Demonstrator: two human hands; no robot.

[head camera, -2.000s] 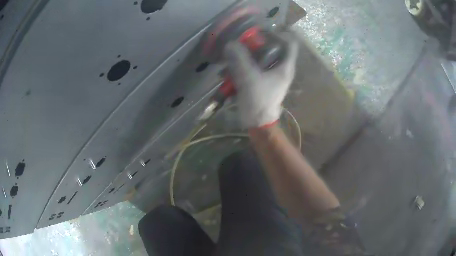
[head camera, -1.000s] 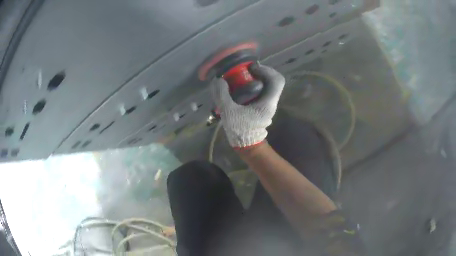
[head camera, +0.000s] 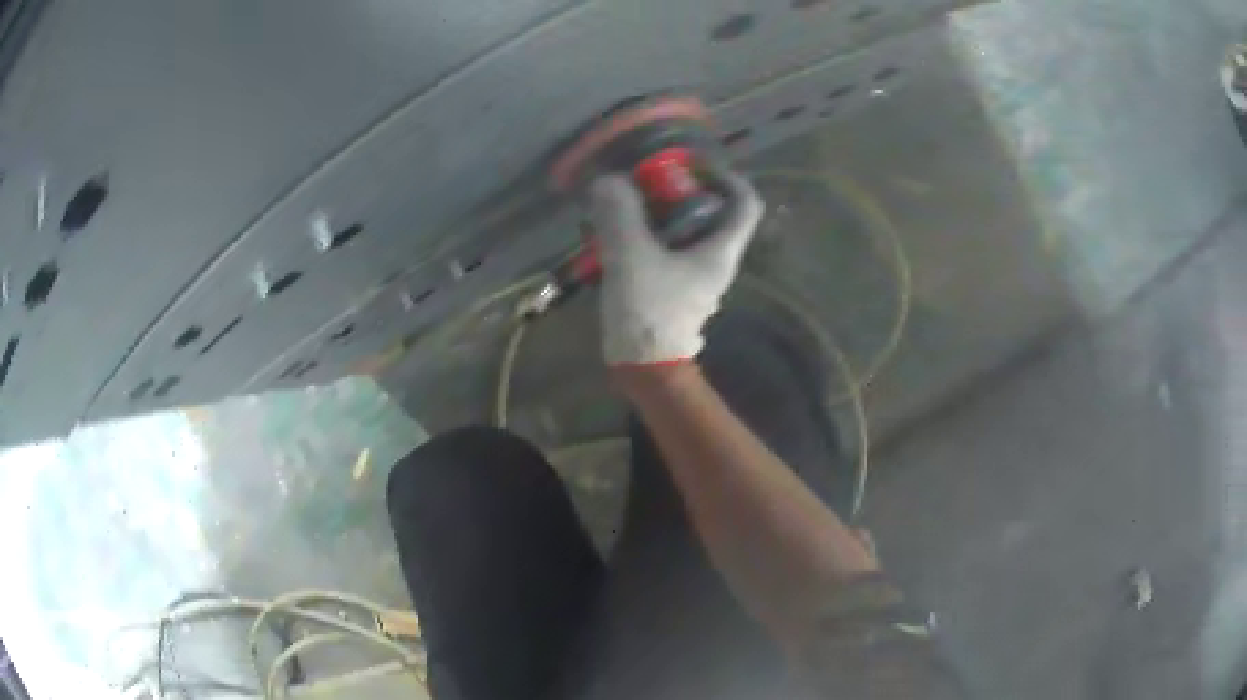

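Observation:
My right hand [head camera: 670, 267], in a white knit glove with a red-orange cuff, grips the red and black sander [head camera: 670, 178]. The sander is tilted, with its pinkish-red round rim against the side of the grey perforated metal panel [head camera: 410, 151]. The sander is slightly blurred, and its disc face is hidden. A silver coupler [head camera: 544, 297] joins its handle to the thin pale yellow hose [head camera: 506, 383]. My left hand is not in view.
Studs, holes and slots mark the panel at the left. The hose loops beside my legs [head camera: 492, 547], with more hose coiled on the floor [head camera: 322, 602] at the lower left. A dark grey surface [head camera: 1039, 451] with a small pale bit [head camera: 1141, 588] lies at the right.
The camera view has shifted. The sander first came nearer the studs along the panel side, then moved back away from them a little. My right hand has kept its grip.

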